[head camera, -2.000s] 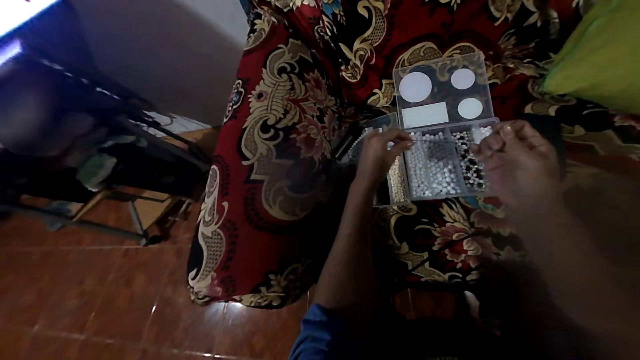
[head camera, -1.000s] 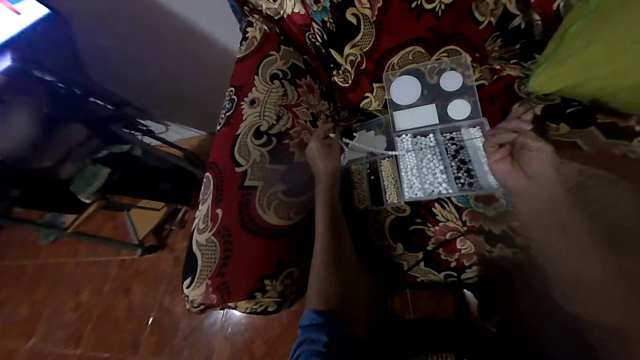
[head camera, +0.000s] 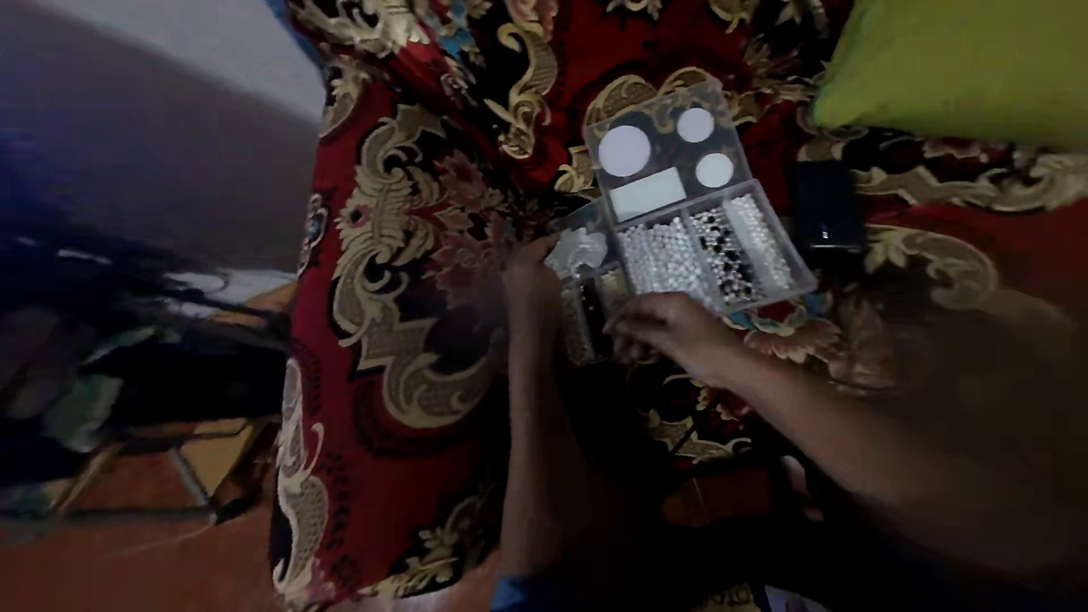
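Note:
A clear plastic bead box (head camera: 801, 279) lies with its lid (head camera: 663, 110) raised; white circles and a rectangle mark the lid. White beads (head camera: 667, 255) fill its large section, with black-and-white beads (head camera: 727, 259) and more white beads (head camera: 759, 242) to the right. A smaller compartment box (head camera: 585, 336) sits at its left, holding a whitish bundle (head camera: 578, 252) and small beads. My left hand (head camera: 529, 259) is at that box's left edge, its fingers blurred and dark. My right hand (head camera: 659, 327) hovers over the smaller box's right side, fingers curled; whether it holds anything cannot be seen.
Both boxes rest on a red, black and gold patterned cloth (head camera: 442, 212) covering a seat. A dark object (head camera: 826, 204) lies right of the boxes, and a green cushion (head camera: 960, 72) is at the upper right. A metal-framed stand (head camera: 187, 476) stands at the lower left on the floor.
My right hand has moved left, from the bead box's right side to the smaller box. The beaded strand visible between my hands a second ago no longer shows clearly. The view has shifted.

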